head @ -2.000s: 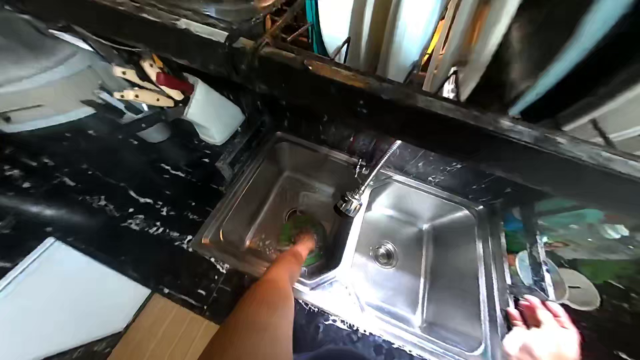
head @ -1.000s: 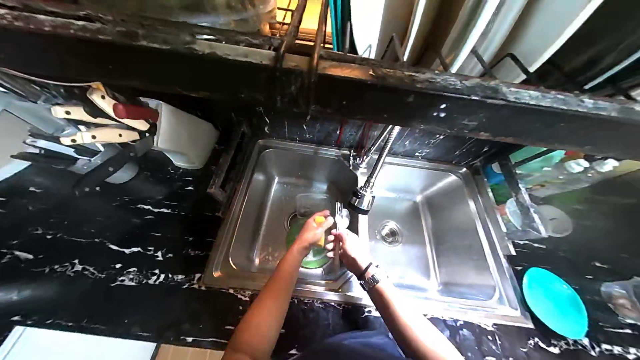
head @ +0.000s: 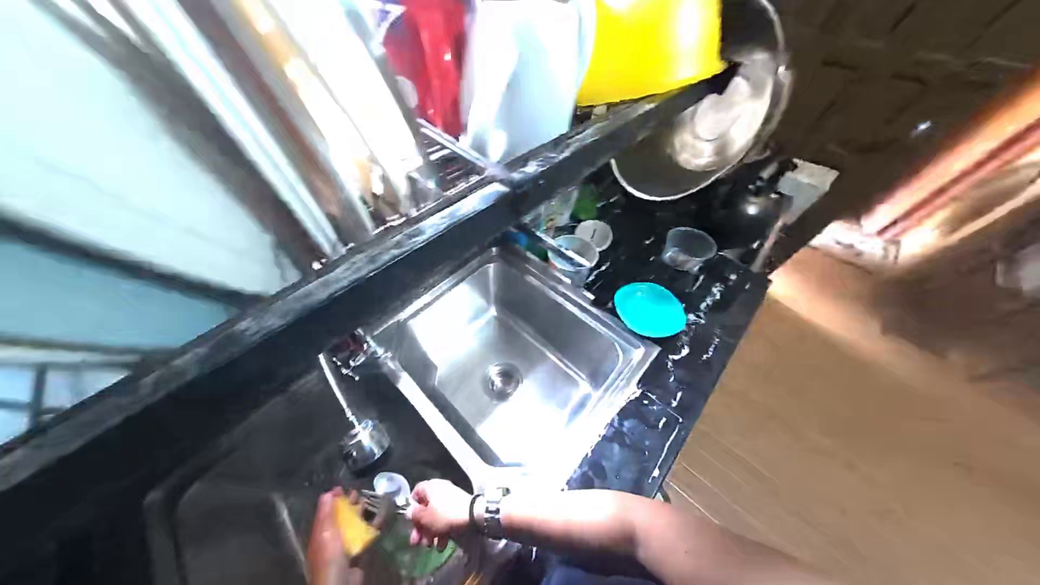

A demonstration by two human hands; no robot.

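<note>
Over the darker left basin, my left hand (head: 327,536) holds a yellow sponge (head: 354,526) against the tines of a metal fork (head: 375,505). My right hand (head: 439,512), with a metal watch on the wrist, grips the fork on its other side. A small pale round thing (head: 392,486) shows just above the fork; I cannot tell what it is. Below the hands lies something green (head: 418,556), blurred, in the left basin. The faucet head (head: 365,443) hangs just above the hands.
The right steel basin (head: 536,325) has a drain (head: 504,380). Beyond it on the black counter stand a turquoise bowl or lid (head: 650,309), a clear plastic container (head: 688,248) and a cup (head: 574,256). A dark ledge (head: 268,317) with a dish rack crosses above the sink.
Two seconds ago my left hand was down in the left basin and my right hand was over the counter at the right; now both meet at the fork. The view has swung strongly right.
</note>
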